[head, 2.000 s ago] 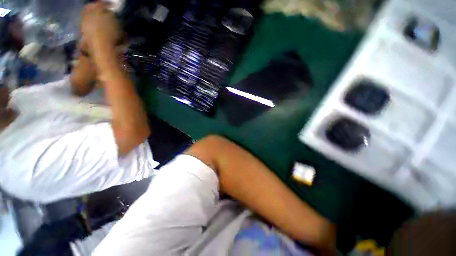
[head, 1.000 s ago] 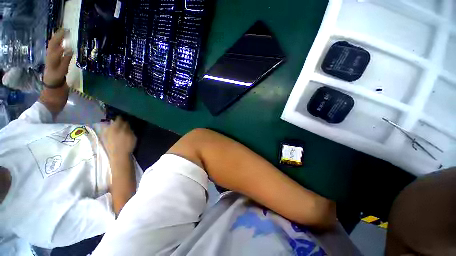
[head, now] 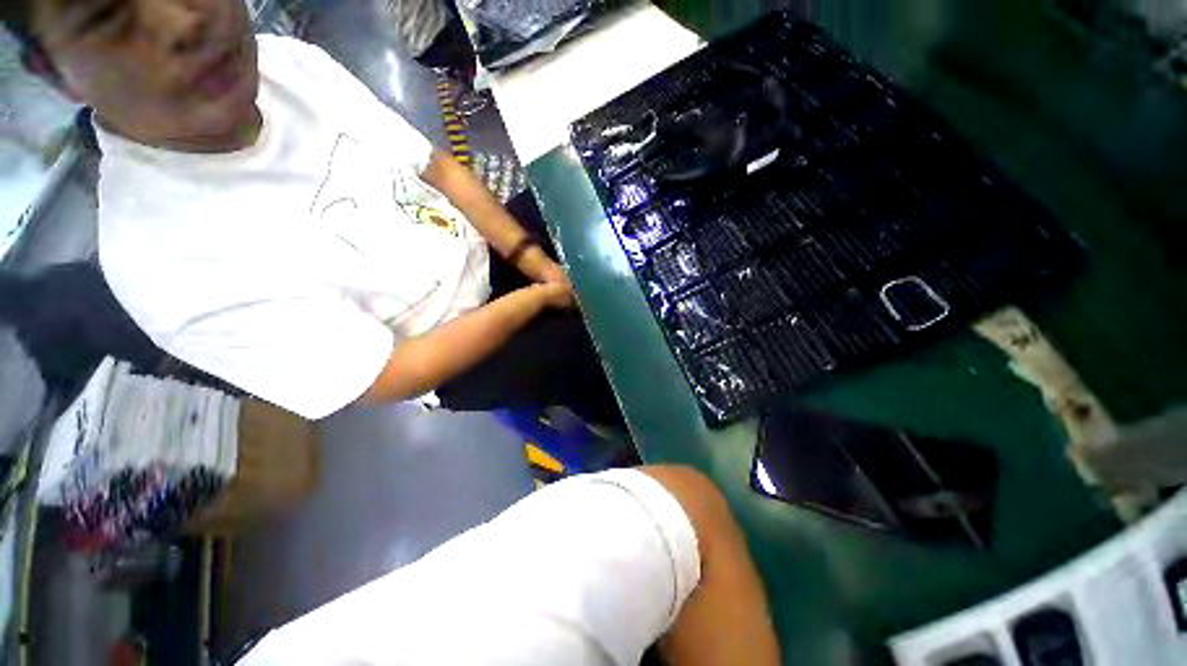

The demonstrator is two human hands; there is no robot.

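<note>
Neither of my hands shows; only my left upper arm in a white sleeve and part of the bare arm are in view, cut off by the bottom edge. A glossy black phone-like rectangle point(head: 885, 484) lies on the green mat. The black blister tray point(head: 781, 247) is beyond it. A thin silver-white rounded-square frame point(head: 915, 303) lies on this tray. A glossy black strap bundle point(head: 729, 137) with a small white label blends into the tray. The white parts tray point(head: 1106, 601) is cut off at lower right, with dark rounded housings point(head: 1045, 640) in it.
A seated person point(head: 286, 234) in a white shirt is at left beside the bench edge, hands together in the lap. A white sheet point(head: 586, 78) lies past the black tray. Tan tape point(head: 1041, 377) runs along the mat. A stack of white items point(head: 137, 436) stands at lower left.
The view has swung left, so the black tray and phone-like rectangle appear farther right and the white tray is mostly out. The seated person's raised hand has come down to the lap.
</note>
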